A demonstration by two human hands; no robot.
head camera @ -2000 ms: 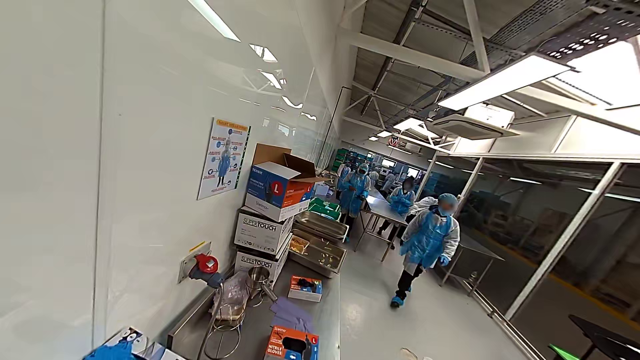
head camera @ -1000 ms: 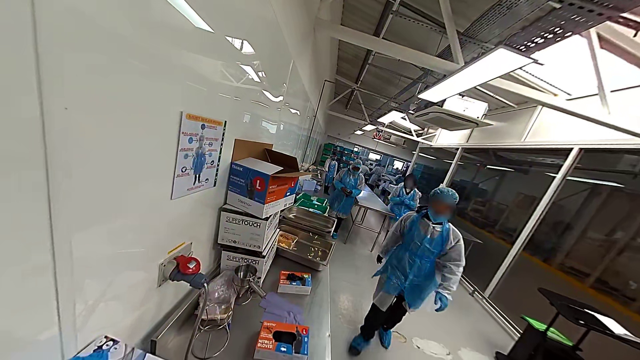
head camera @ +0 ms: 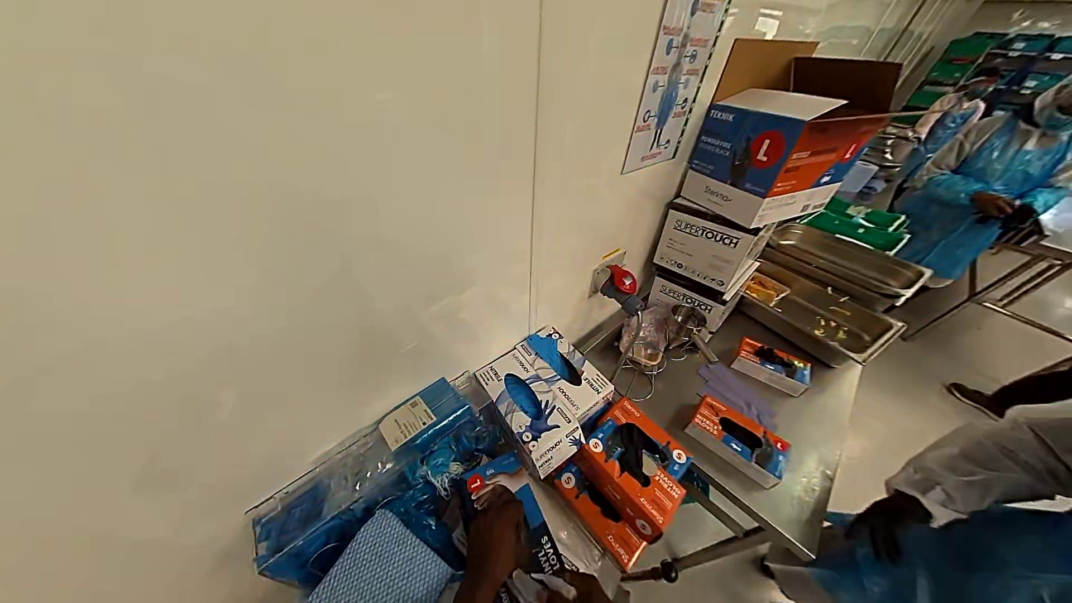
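At the bottom centre, my bare left hand [head camera: 496,523] has its fingers at the top of a blue and white vinyl glove box [head camera: 536,523], near some pale material. Whether it grips anything is unclear. My right hand [head camera: 578,589] shows only in part at the bottom edge, close to the box's lower end, its fingers hidden. Beside the box on the left lie a blue textured cloth roll [head camera: 381,561] and crumpled blue plastic [head camera: 448,452]. Orange nitrile glove boxes [head camera: 632,469] with black gloves showing stand to the right, and white nitrile glove boxes [head camera: 536,427] behind.
A steel table [head camera: 804,477] holds more glove boxes, steel trays [head camera: 837,322] and stacked cartons [head camera: 708,247] along the wall. A red plug [head camera: 621,279] sits in a wall socket. Close on the right is another person's black-gloved hand [head camera: 889,523]; a person in a blue apron [head camera: 980,184] stands farther back.
The view has swung down and left to the glove boxes, and my hands have come into sight. The walking person in the blue apron has come close on the right.
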